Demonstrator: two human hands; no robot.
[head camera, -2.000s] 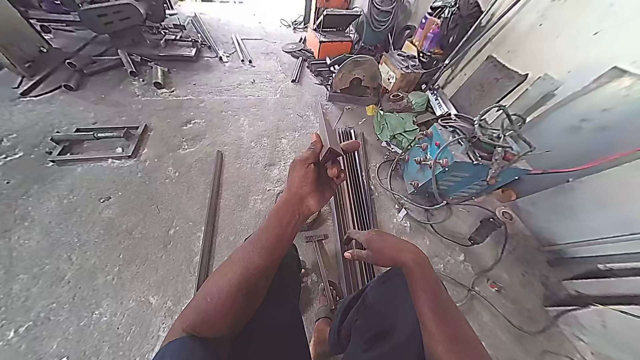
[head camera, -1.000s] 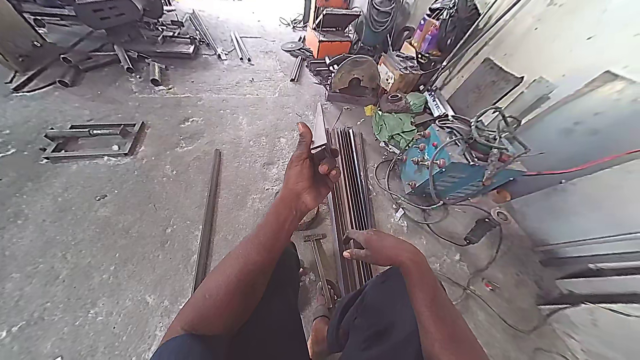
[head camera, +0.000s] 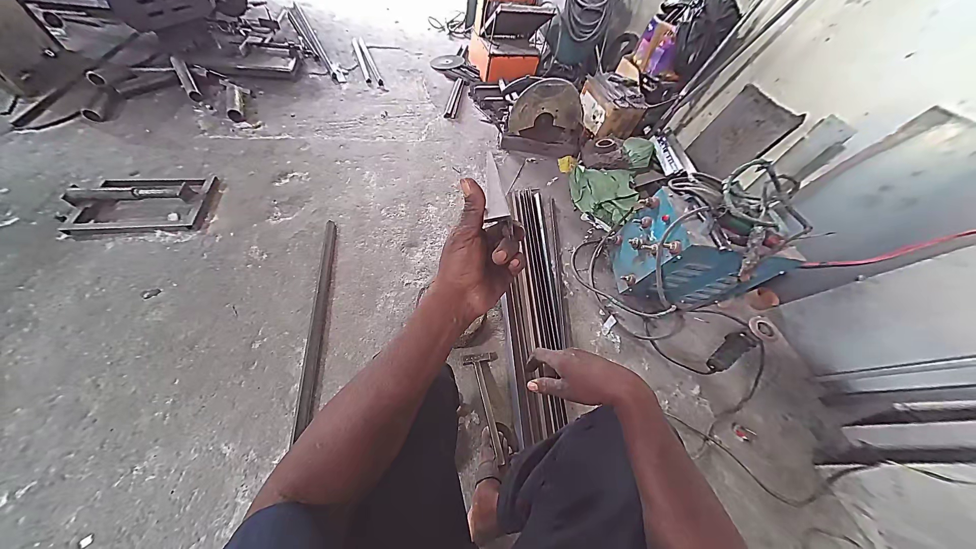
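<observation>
My left hand (head camera: 482, 255) is raised over the far end of a bundle of long metal bars (head camera: 537, 305), closed around a tapered metal piece (head camera: 496, 189) that points away from me. The thumb stands up along its left side; the part inside the fingers is hidden. My right hand (head camera: 579, 375) is low over the near part of the bundle, fingers slightly bent and apart, with nothing seen in it. A hammer (head camera: 483, 389) lies by my foot, left of the bars. One separate metal bar (head camera: 316, 328) lies on the floor to the left.
A blue welding machine (head camera: 686, 263) with tangled cables stands at right, near a green cloth (head camera: 604, 194). Ahead are a cut-off saw (head camera: 543, 114) and an orange machine (head camera: 499, 57). A rectangular metal frame (head camera: 137, 204) lies at left, with pipes (head camera: 187, 78) beyond. Metal sheets (head camera: 743, 130) lean on the right wall.
My left hand has turned, and the metal piece in it shows a different face than two seconds ago. My right hand has stayed in about the same place.
</observation>
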